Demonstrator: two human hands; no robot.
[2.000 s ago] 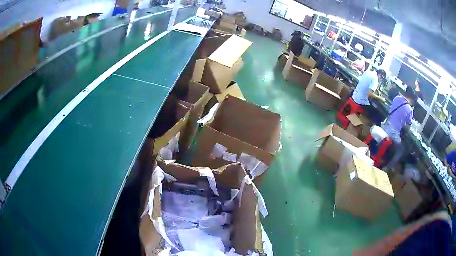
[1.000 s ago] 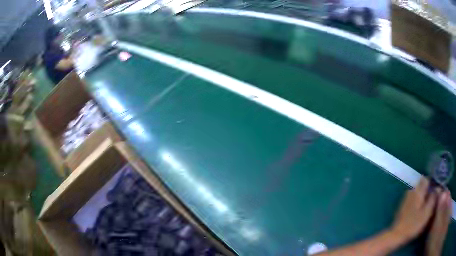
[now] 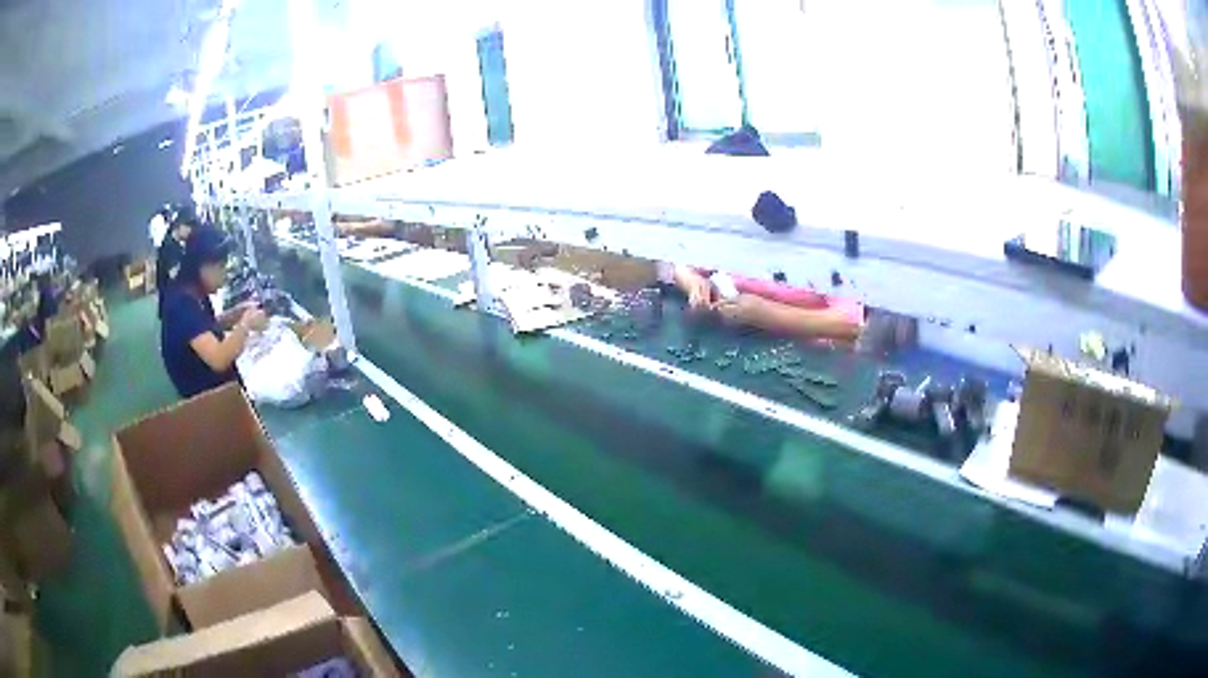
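Neither of my hands is in the picture. Nearest in front of me is the glossy green bench top (image 3: 437,570), with a white metal rail (image 3: 530,493) along its far side. Beyond the rail runs the darker green conveyor belt (image 3: 662,444). At the bench's left edge stands an open carton of light parts (image 3: 236,536), filled with whitish pieces. Nearer, a second open carton (image 3: 265,646) is cut off by the bottom edge, with a few dark purple-grey parts showing. A small white piece (image 3: 376,408) lies on the bench farther along.
A small printed carton (image 3: 1089,431) stands across the belt at the right. Green circuit boards (image 3: 782,364) and grey parts (image 3: 934,401) lie on the far bench. A coworker's arms in pink sleeves (image 3: 782,310) show under the shelf (image 3: 848,212). Another person (image 3: 199,318) works at the left by a white bag (image 3: 281,364).
The view has swung up and to the left. Both hands and the round-headed housing at the lower right have left the picture. The far bench, shelf and coworkers now show clearly.
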